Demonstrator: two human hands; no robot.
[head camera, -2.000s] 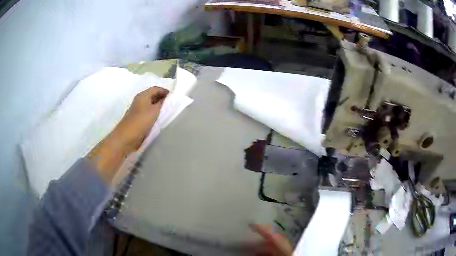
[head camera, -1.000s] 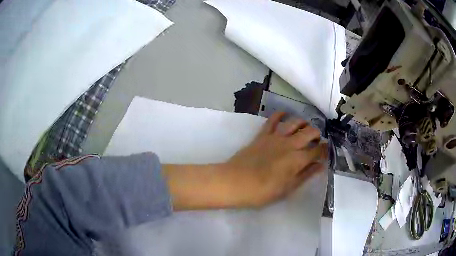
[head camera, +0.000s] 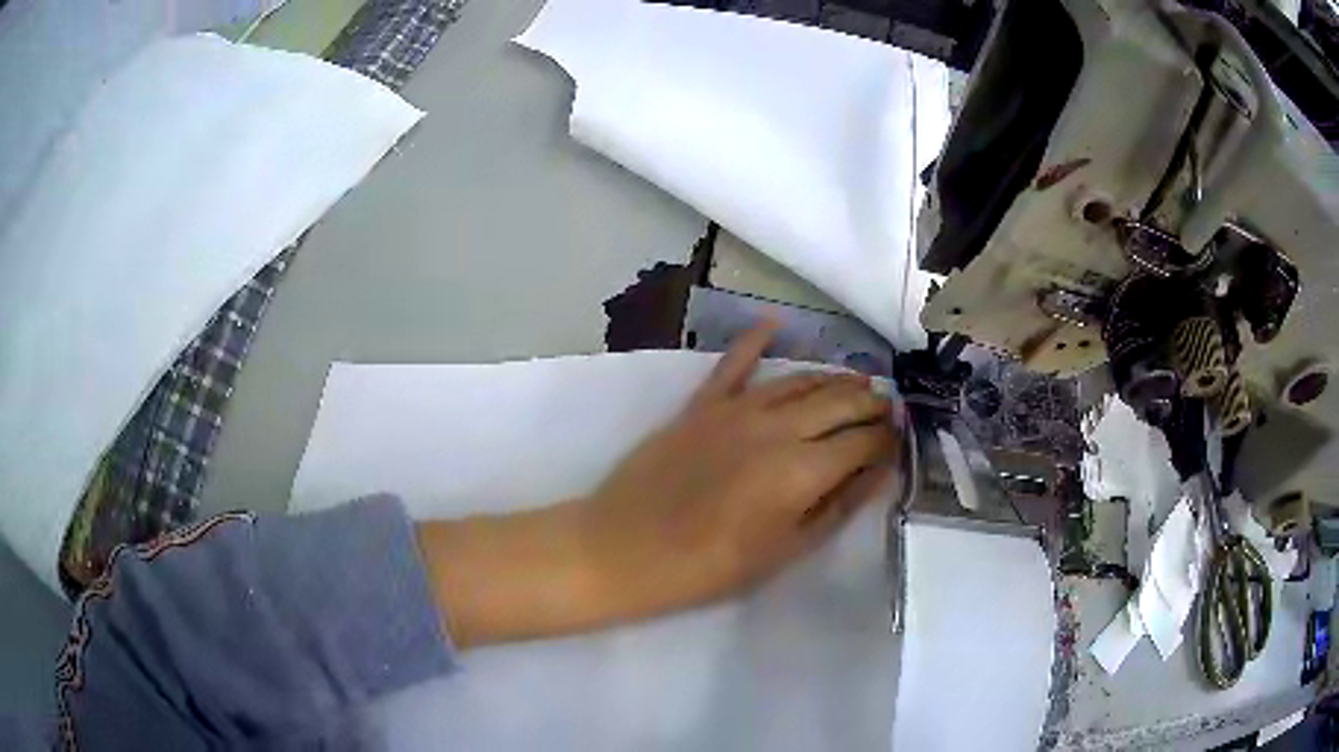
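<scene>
A white shirt panel (head camera: 470, 426) lies flat in front of the machine, its right edge at the metal folder (head camera: 955, 470). My left hand (head camera: 749, 478) lies palm down on the panel, fingertips at that edge beside the presser foot (head camera: 928, 375). A white strip (head camera: 972, 632) lies right of the panel and runs up to the folder. Another white panel (head camera: 749, 132) lies behind the needle area, touching it at its pointed corner. My right hand is not in view.
Stacked white panels (head camera: 176, 221) lie at left over a plaid cloth (head camera: 220, 367). The machine head (head camera: 1145, 191) stands at right. Scissors (head camera: 1234, 610) and white scraps (head camera: 1167, 588) lie below it. A dark cloth piece (head camera: 646, 312) lies by the plate.
My left hand has left the stack at left and now lies on a panel that is in front of the machine. My right hand has gone out of view. The camera view has shifted.
</scene>
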